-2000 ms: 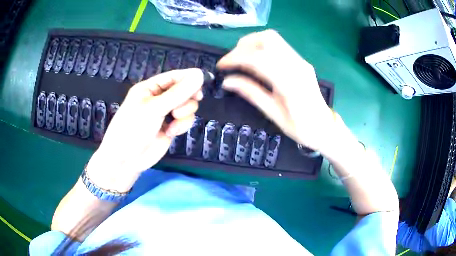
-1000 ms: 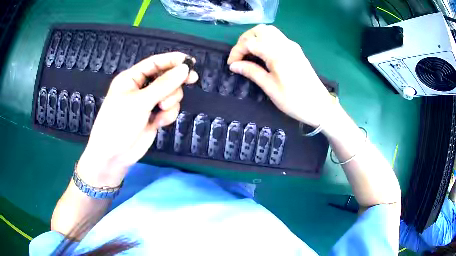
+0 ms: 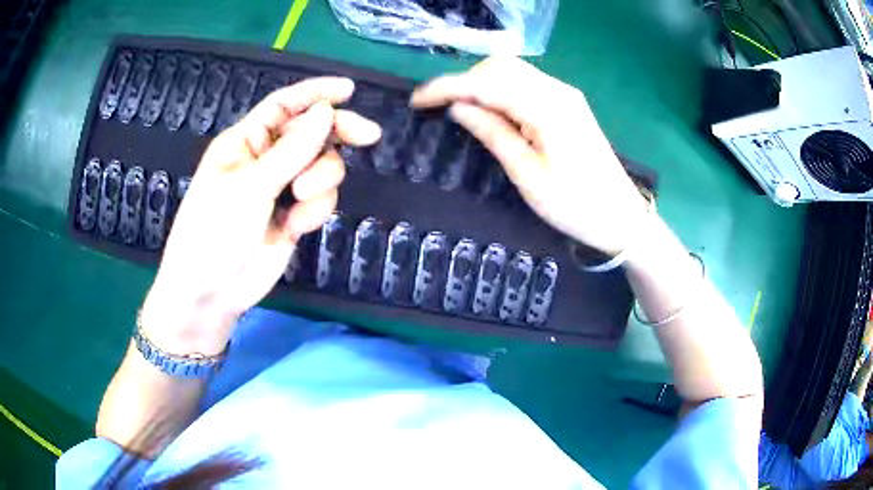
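Observation:
A black foam tray point(image 3: 383, 196) lies across the green mat with two rows of dark oblong housings point(image 3: 397, 260). My left hand point(image 3: 244, 206) is over the tray's left half, fingers curled and thumb near the index finger. No small black insert shows clearly at its fingertips, and its palm is hidden. My right hand point(image 3: 546, 148) is over the upper row, right of my left hand and apart from it. Its thumb and index finger are apart, slightly blurred, with nothing visible between them. The hands hide some of the upper and lower housings.
A crinkled clear plastic bag point(image 3: 459, 36) with black pieces lies beyond the tray. A white blower box point(image 3: 799, 124) with a round black grille stands at the right. Black stacked trays point(image 3: 823, 316) run down the right side. A blue sleeve of another person point(image 3: 842, 421) shows at lower right.
The black piece seen at my left fingertips a second ago no longer shows clearly. My left hand has shifted slightly left. My right thumb and index finger have spread apart.

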